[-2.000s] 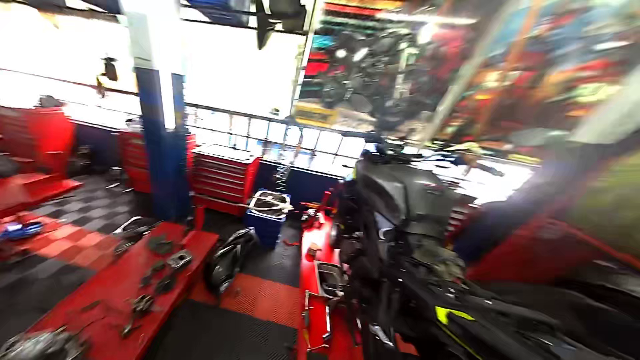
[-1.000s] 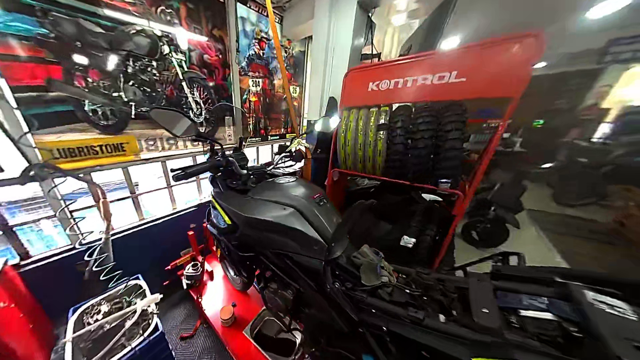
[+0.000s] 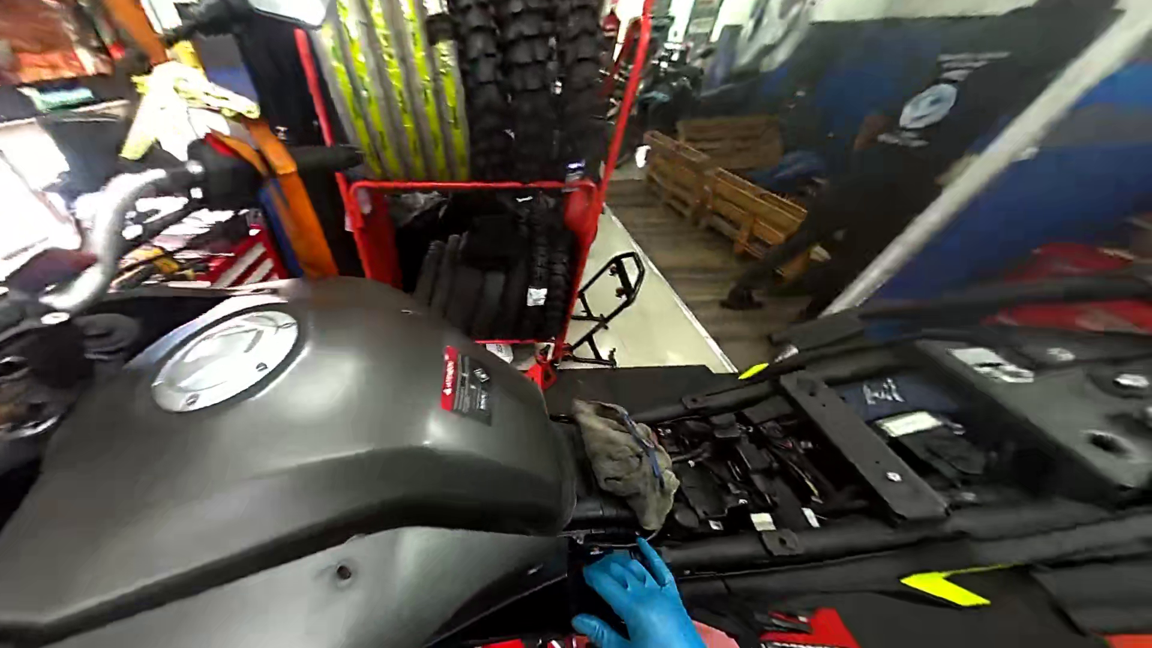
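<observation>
My right hand (image 3: 634, 598), in a blue glove, is at the bottom middle, its thumb and fingers apart beside the motorcycle's black frame rail, just behind the fuel tank. No object shows in it; whether the fingertips touch the frame I cannot tell. My left hand is out of view. The dark grey fuel tank (image 3: 378, 405), with a round metal filler cap (image 3: 225, 360), fills the left. A crumpled grey rag (image 3: 625, 459) lies behind the tank, above my hand. To its right the bared subframe shows wiring (image 3: 747, 468) and a flat cross plate (image 3: 864, 450).
Beyond the motorcycle stands a red metal rack (image 3: 468, 185) holding tires (image 3: 531, 90). A black tubular frame (image 3: 612, 297) rests on the floor beside it. Wooden pallet benches (image 3: 751, 211) and a person in dark clothes (image 3: 909, 144) are at the back right. The handlebar (image 3: 108, 234) juts in at left.
The view has swung right and come closer to the motorcycle's tank and subframe. My right hand, not visible in the earlier frames, now shows beside the frame rail.
</observation>
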